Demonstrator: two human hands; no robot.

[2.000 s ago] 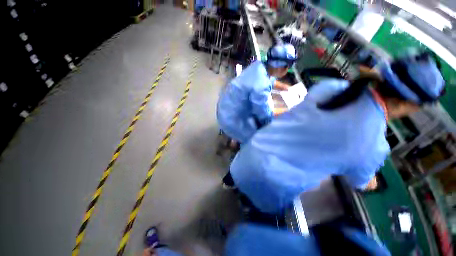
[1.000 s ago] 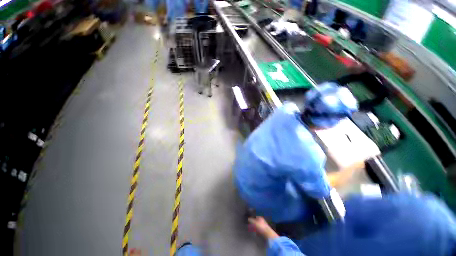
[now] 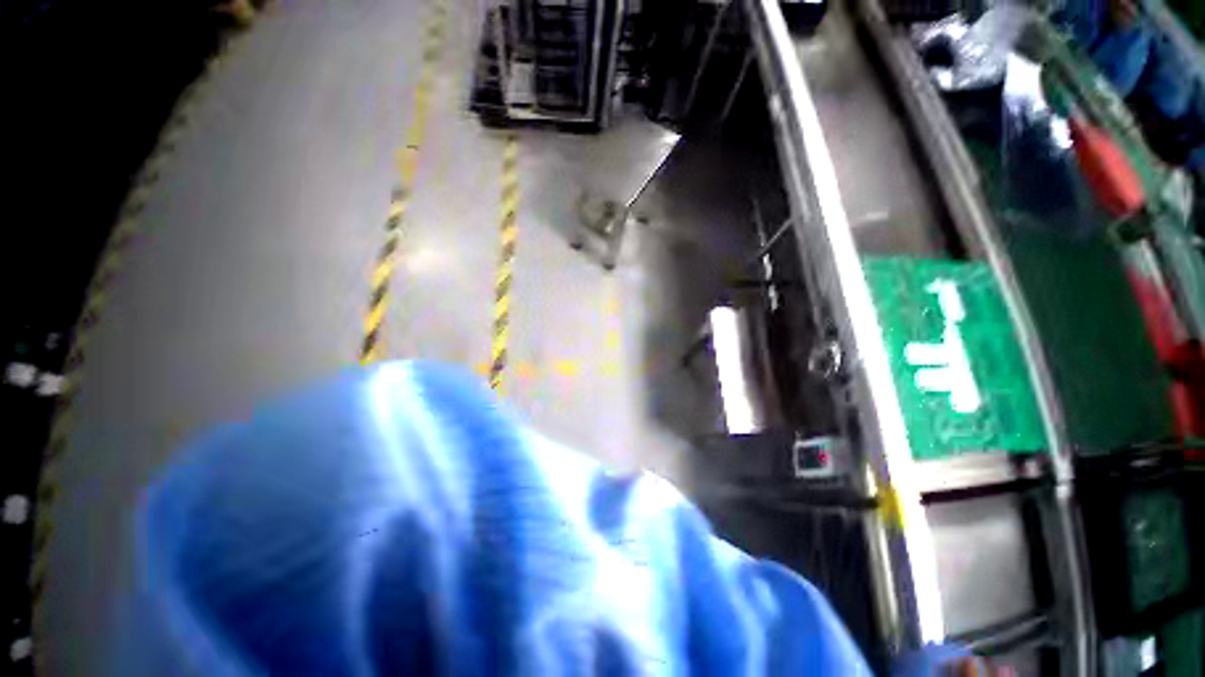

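Note:
A large blue sleeve (image 3: 436, 529) fills the bottom centre, and no left hand shows on it. A small part of a hand (image 3: 975, 667) beside a blue cuff shows at the bottom edge, over the line. It seems to be my right hand, but it is cut off and blurred, so its grip cannot be told. A green board panel (image 3: 971, 410) with a white pattern lies between the rails of the line, beyond that hand. No hand touches the panel.
The metal line rail (image 3: 846, 284) runs up the right side. Crinkly clear plastic (image 3: 1037, 132) and red bins (image 3: 1107, 165) are at the upper right. A black tray (image 3: 1123, 602) is at the lower right. A dark wheeled rack (image 3: 548, 66) stands on the floor ahead.
The view has moved forward along the line; the green panel is nearer and the two coworkers are out of view. The large blue sleeve now fills the bottom centre.

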